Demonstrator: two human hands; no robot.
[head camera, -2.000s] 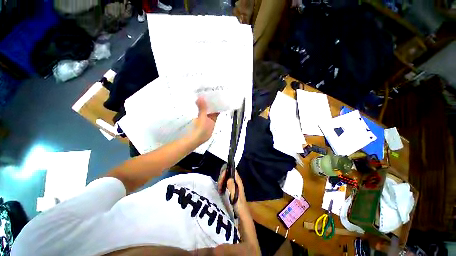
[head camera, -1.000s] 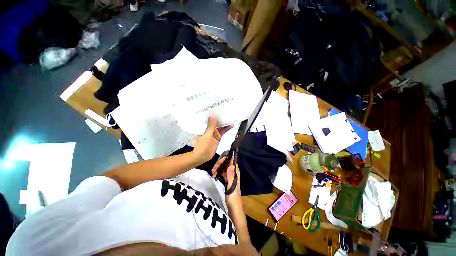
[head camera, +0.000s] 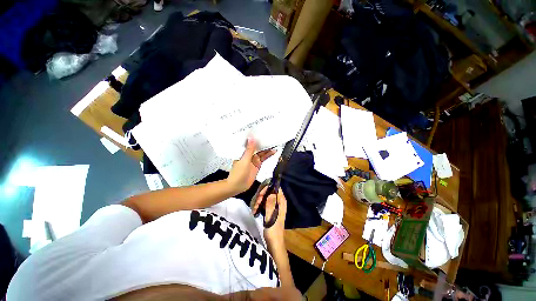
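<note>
My left hand (head camera: 248, 166) holds the near edge of a white paper pattern sheet (head camera: 258, 109), thumb on top and fingers beneath. The sheet has faint printed lines and a curved right edge. More white pattern paper (head camera: 176, 150) lies under it to the left. My right hand (head camera: 270, 207) holds the black tailor's shears (head camera: 288, 156) by the handles. The shears point up and to the right along the sheet's right edge, and their blades look closed or nearly closed. Black fabric (head camera: 302, 197) lies beneath and beside the shears.
At the right of the table are white pieces (head camera: 357, 132), a white card (head camera: 397, 156) on a blue folder (head camera: 420, 161), a glass jar (head camera: 367, 191), a green box (head camera: 409, 238), small scissors (head camera: 365, 257) and a pink-screened phone (head camera: 332, 241). Dark fabric (head camera: 176, 53) is heaped behind. Paper (head camera: 59, 194) lies on the floor.
The sheet has come down from a raised position and turned, its curved edge now at the right. The shears have tilted rightward. The view has shifted. Little differs from one second ago.
</note>
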